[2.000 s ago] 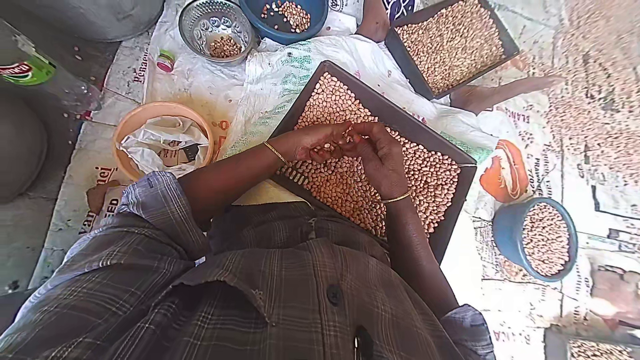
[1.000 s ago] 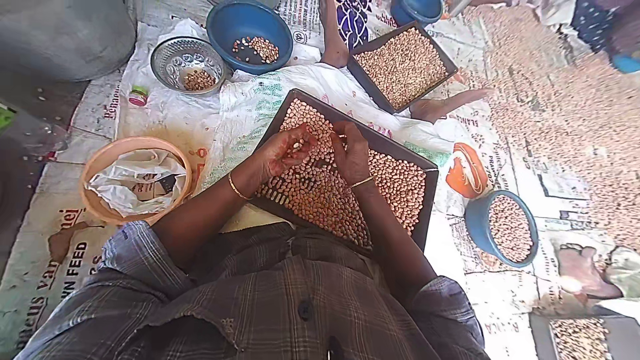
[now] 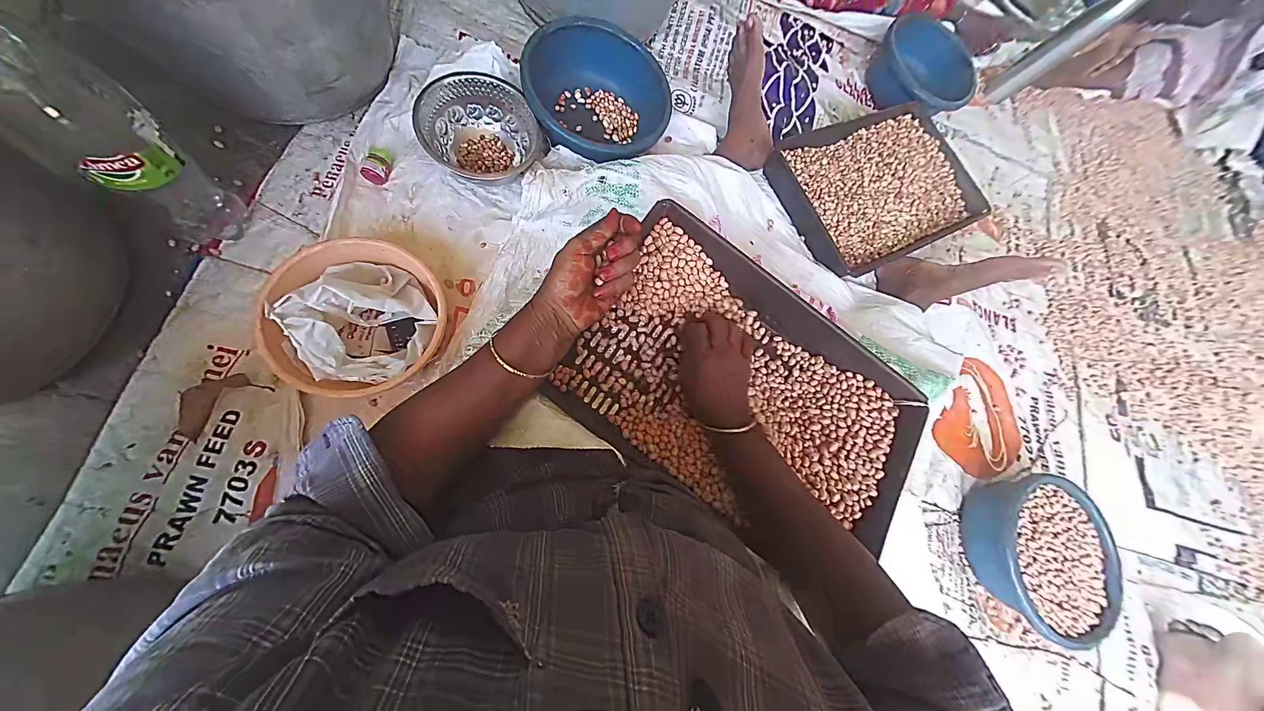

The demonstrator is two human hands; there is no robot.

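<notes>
A dark rectangular tray (image 3: pixel 894 494) lies in front of me, holding a spread of pale, pinkish-brown nuts or beans (image 3: pixel 820 425). My left hand (image 3: pixel 591 272) is over the tray's upper left corner, palm partly turned up and fingers curled; whether anything lies in them cannot be told. Toward the middle of the tray, my right hand (image 3: pixel 716 370) reaches down among the nuts, back of the hand up and fingers bent, their tips hidden. Each wrist wears a thin bangle.
At left stand an orange basin (image 3: pixel 272 346) with white plastic and a clear bottle (image 3: pixel 148 163). Beyond are a metal colander (image 3: pixel 434 118), a blue basin (image 3: pixel 563 59) and a second filled tray (image 3: pixel 825 242) between another person's feet. A blue bucket (image 3: pixel 987 533) of nuts stands at right.
My hands, close together two seconds ago, are now apart. My right hand has come down onto the nuts, and my left hand is at the tray's upper left. The view has shifted.
</notes>
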